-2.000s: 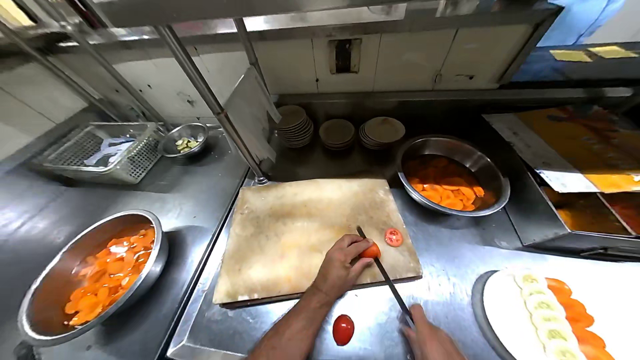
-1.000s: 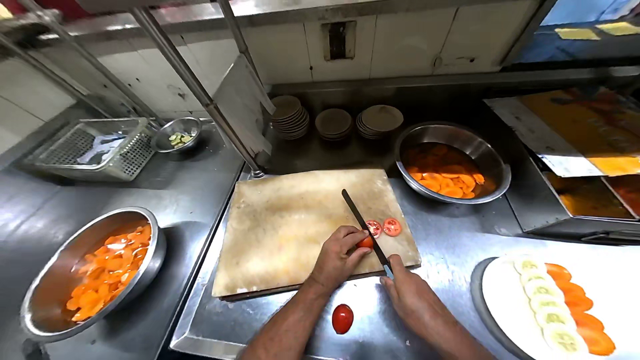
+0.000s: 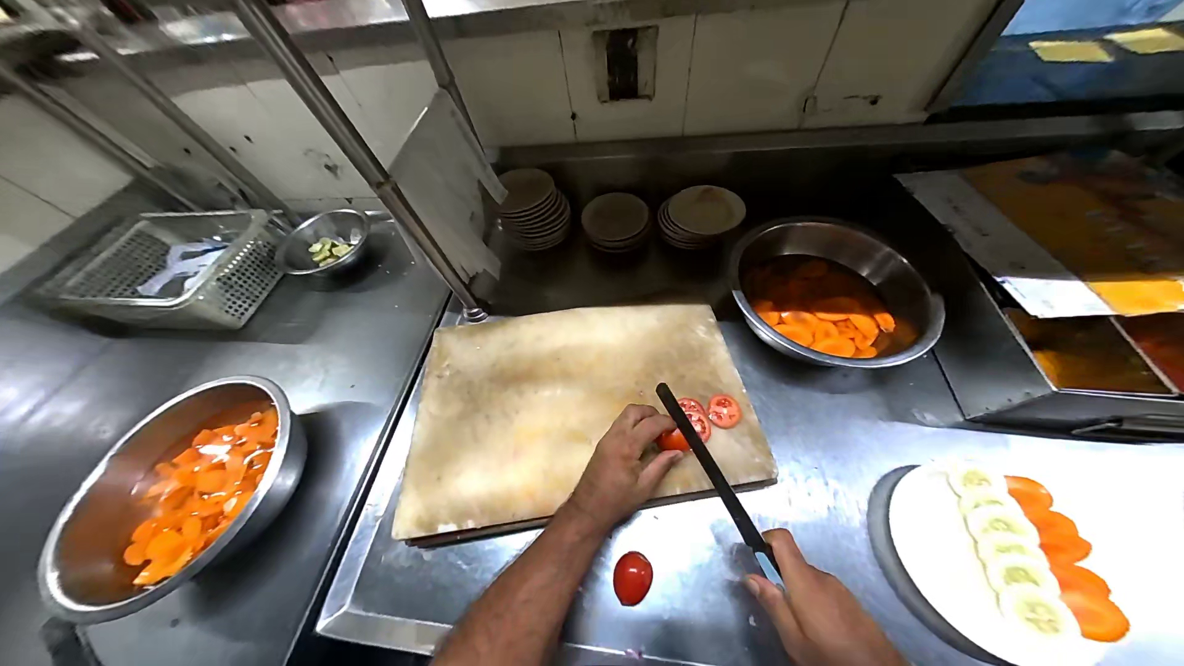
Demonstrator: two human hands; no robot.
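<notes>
My left hand (image 3: 629,467) grips a partly cut tomato (image 3: 675,438) near the right edge of a worn cutting board (image 3: 536,407). In my right hand (image 3: 805,597) is a long dark-bladed knife (image 3: 710,467), its blade slanting up and left across the tomato. Round tomato slices (image 3: 724,411) lie just beyond the blade, on the board. A whole red tomato (image 3: 633,578) rests on the steel counter below the board, between my forearms.
Steel bowls of sliced carrots in liquid stand left (image 3: 277,472) and back right (image 3: 925,328). A white plate (image 3: 925,555) holds cucumber and carrot slices. Small stacked plates (image 3: 615,220), a plastic basket (image 3: 245,287), a small bowl (image 3: 361,250) and a metal post (image 3: 388,194) are farther back.
Since the first frame, more tomato slices have appeared beside the single one on the board. The knife has shifted up and right.
</notes>
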